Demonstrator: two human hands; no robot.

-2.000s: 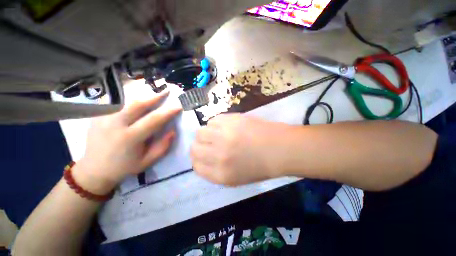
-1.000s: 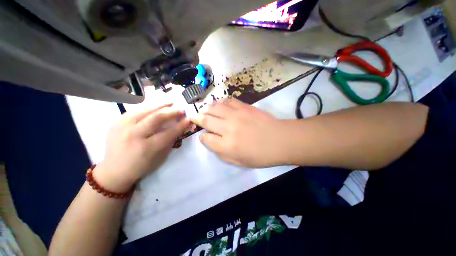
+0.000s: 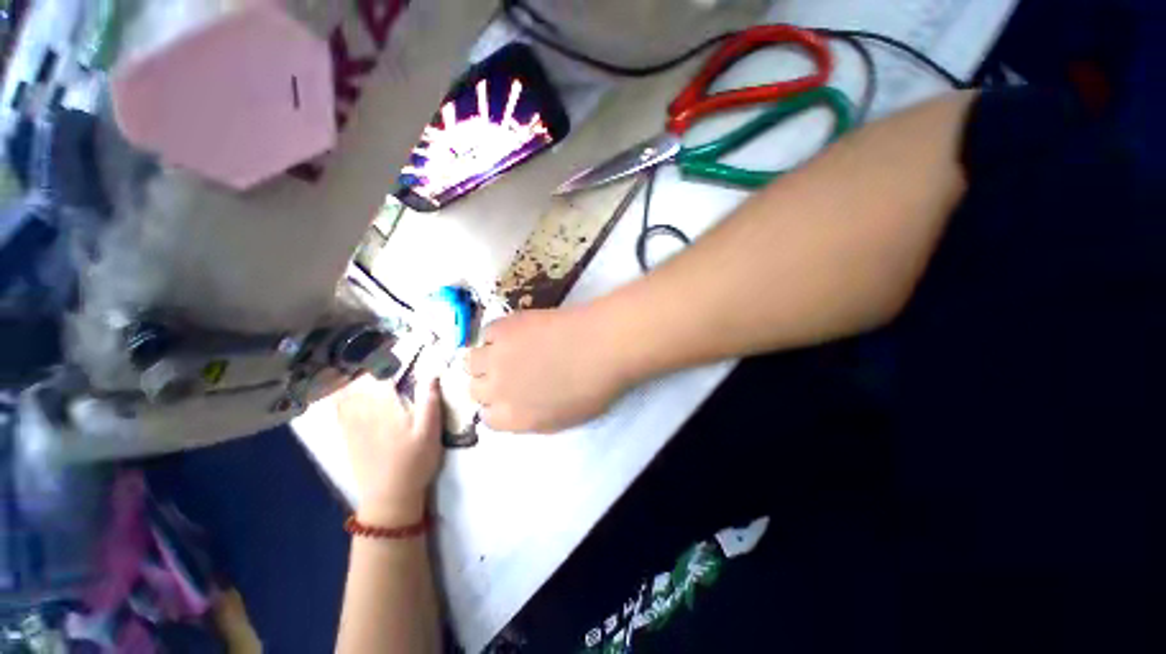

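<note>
My left hand (image 3: 390,441), with a red bead bracelet, lies flat beside the needle area of the sewing machine head (image 3: 243,371), fingers pointing at the presser foot. My right hand (image 3: 544,371) lies just right of it, fingers curled down by the bright blue part (image 3: 453,314). Glare washes out the cloth under the fingers, so its edges and any grip on it cannot be made out. A small dark edge shows between the hands. The fingertips of my right hand are hidden.
Red and green handled scissors (image 3: 671,147) lie on the white table (image 3: 601,447) beyond my right forearm, with a black cord (image 3: 661,231). A lit phone (image 3: 492,128) stands behind the needle. A pink tag (image 3: 230,96) is on the machine. Mixed cloth (image 3: 141,549) is at far left.
The view has turned and shifted, showing the pink tag and whole phone. My hands stay close together near the needle; my right hand's fingers look more curled than before.
</note>
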